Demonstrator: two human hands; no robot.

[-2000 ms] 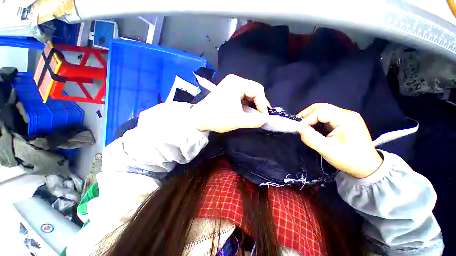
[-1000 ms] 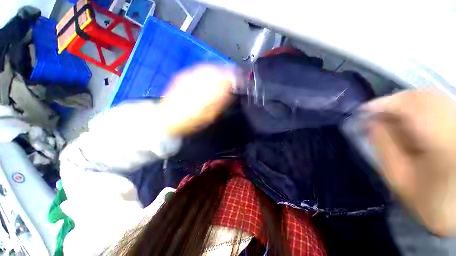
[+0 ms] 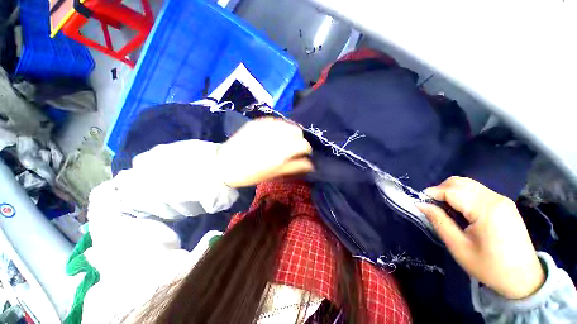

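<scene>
Large navy cloth (image 3: 386, 107) lies over my lap, with a raw edge of white frayed threads running diagonally between my hands. My left hand (image 3: 269, 152) is closed on the navy cloth just below that edge; its fingertips are partly hidden. My right hand (image 3: 477, 228) pinches the edge between thumb and fingers at the right, where a white strip (image 3: 402, 201) shows along the inside. Another frayed edge hangs lower, over the red checked cloth (image 3: 310, 253) on my lap.
A blue crate (image 3: 190, 57) stands beside my lap at the left, with a white-edged dark piece at its rim. A red stool (image 3: 111, 28) is beyond it. The white table edge (image 3: 468, 50) crosses the upper right. Grey cloth (image 3: 38, 120) is piled far left.
My hands were close together on a short stretch of edge, then moved apart, blurred. Now they hold the frayed edge stretched diagonally, and more navy cloth lies at the left over the crate's side.
</scene>
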